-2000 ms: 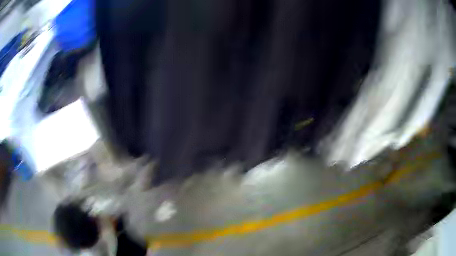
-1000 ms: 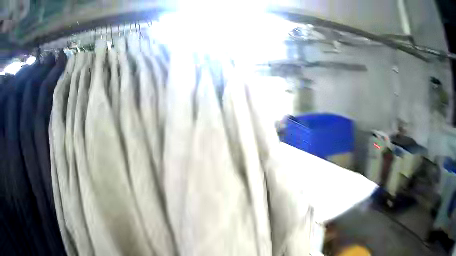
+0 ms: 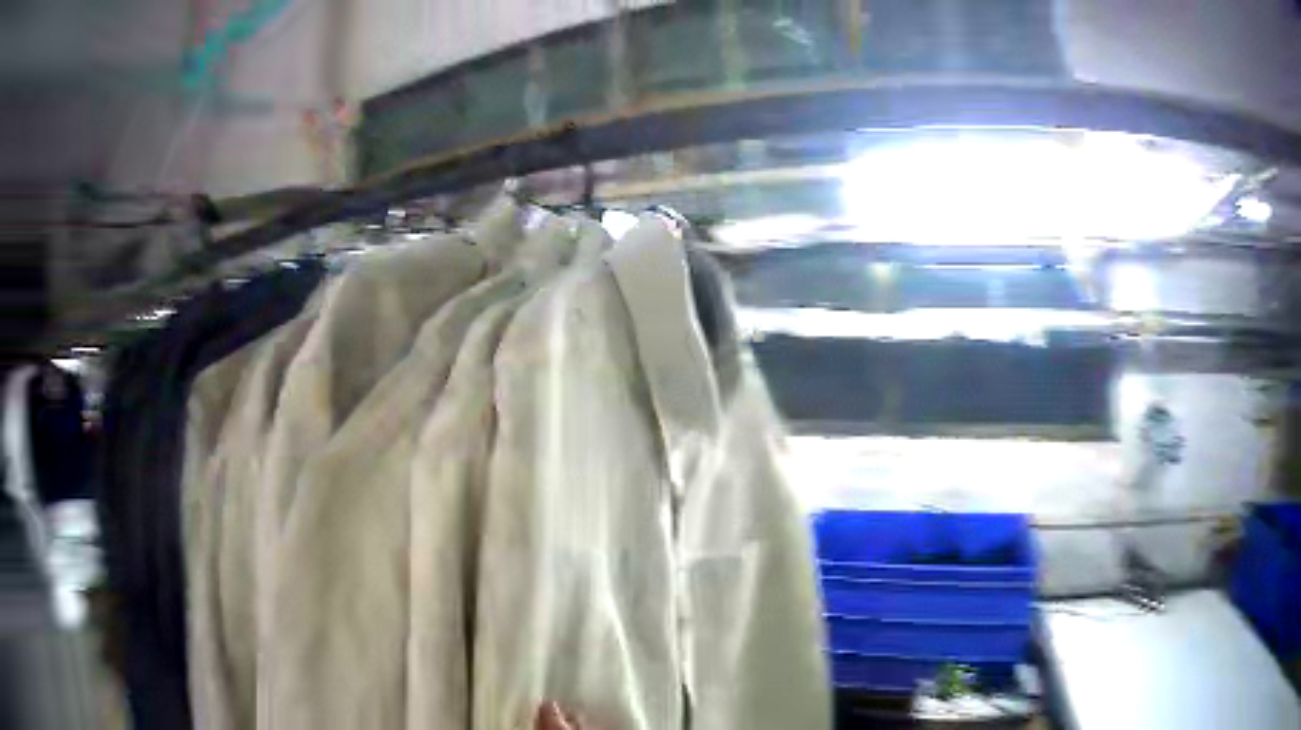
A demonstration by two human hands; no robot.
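A row of pale beige shirt-jackets (image 3: 557, 471) hangs from the overhead rail (image 3: 685, 131) in the middle of the view. The front one shows its pointed collar (image 3: 661, 321), its front strip and a chest pocket (image 3: 725, 571). Hanger hooks show faintly above the collars. Fingertips of one hand, seemingly my left hand (image 3: 555, 716), show at the bottom edge against the front garments. The rest of that hand is cut off, and its grip cannot be told. My right hand is not in view.
Dark jackets (image 3: 150, 471) hang at the left end of the row. Stacked blue crates (image 3: 927, 585) stand behind at the right, beside a white table (image 3: 1177, 663). Another blue crate (image 3: 1267, 571) is at the right edge. A bright lamp (image 3: 1042, 186) shines overhead.
The view has swung from the floor and a dark garment to the hanging row. Since one second ago, the nearest beige garment's collar and front have come into view, and fingertips appear at the bottom.
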